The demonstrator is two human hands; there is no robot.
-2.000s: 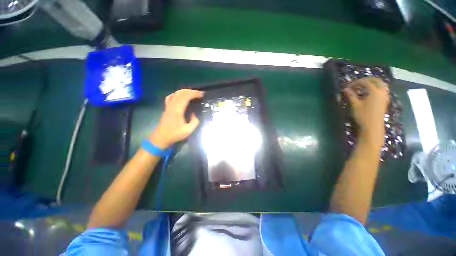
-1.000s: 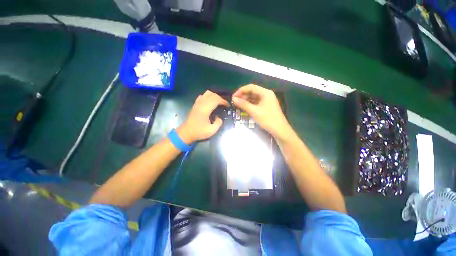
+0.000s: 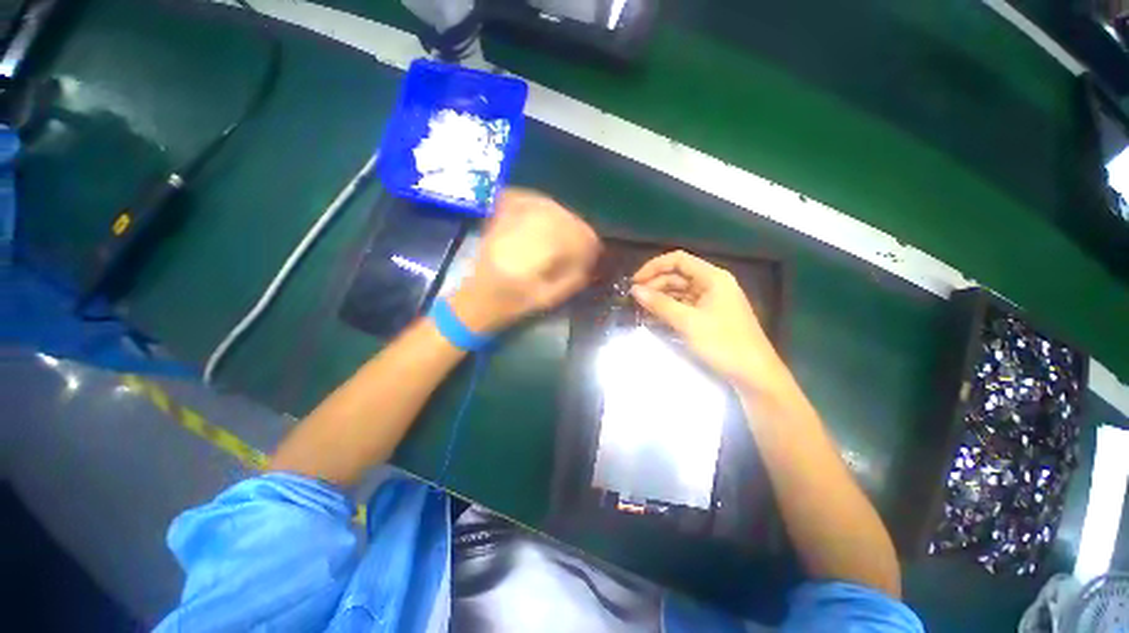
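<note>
The tablet unit (image 3: 660, 414) lies in its black carrier tray (image 3: 782, 322) in front of me, its face glaring white. My right hand (image 3: 700, 309) is at the unit's far end, thumb and forefinger pinched together over a tiny shiny part (image 3: 623, 287) at the dark circuit strip. My left hand (image 3: 535, 256), with a blue wrist strap (image 3: 456, 324), is blurred above the mat between the blue bin (image 3: 399, 139) and the tray's far left corner. Its fingers look curled; whether it holds anything cannot be told.
White pieces (image 3: 461, 153) lie in the blue bin. A black smartphone (image 3: 399, 270) is just below it. A parts tray (image 3: 947, 427) full of shiny pieces is at right, with a fan (image 3: 1102, 606) beyond. A grey cable (image 3: 291, 266) and black device (image 3: 142, 223) are at left. The conveyor's white edge (image 3: 743, 161) runs behind.
My left hand has left the unit's far end and moved toward the blue bin. My right hand went from the parts tray to the unit's far end and stays there. The view has turned.
</note>
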